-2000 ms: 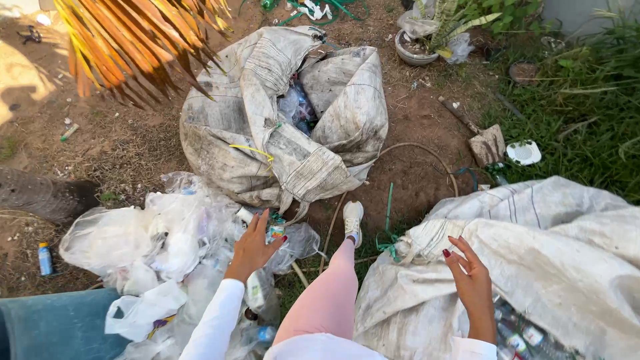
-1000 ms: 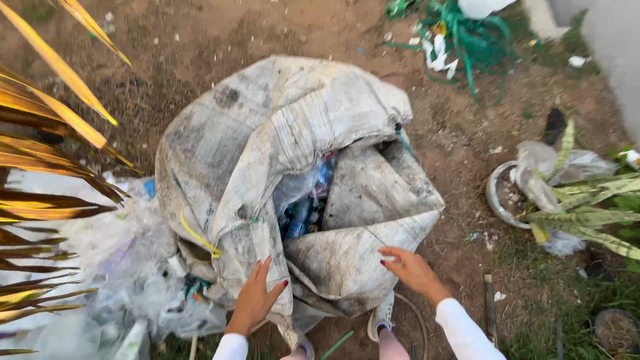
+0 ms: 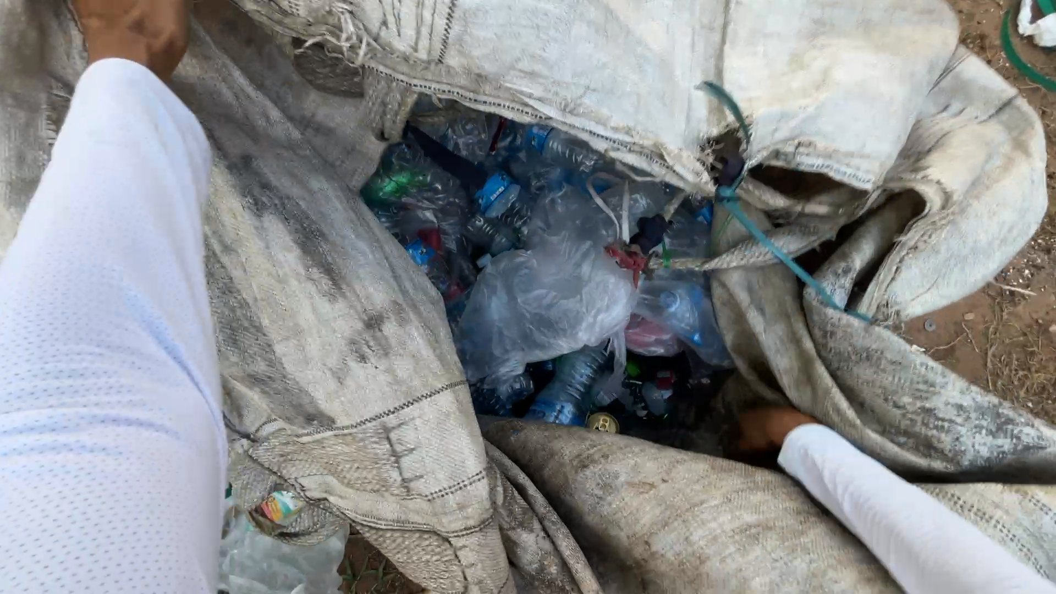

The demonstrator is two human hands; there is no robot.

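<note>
A large, dirty white woven sack (image 3: pixel 330 330) fills most of the view, its mouth gaping. Inside lie clear plastic bottles (image 3: pixel 569 384), a crumpled clear plastic bag (image 3: pixel 549 301) and a can (image 3: pixel 602 422). My left hand (image 3: pixel 136 33) is at the sack's fabric at the top left, its fingers cut off by the frame edge. My right hand (image 3: pixel 763 429) reaches into the fold at the lower right of the opening; its fingers are hidden in shadow and cloth. A teal strap (image 3: pixel 784 256) is tied at the sack's upper right rim.
Clear plastic waste (image 3: pixel 280 557) lies beside the sack at the bottom left. Brown soil (image 3: pixel 969 338) shows at the right, with a green strap (image 3: pixel 1023 62) in the upper right corner. A rope-like edge (image 3: pixel 544 516) runs along the sack's lower folds.
The view has come much closer to the sack. My hands, apart in front of it one second ago, are now at its upper left fabric and inside its lower right fold.
</note>
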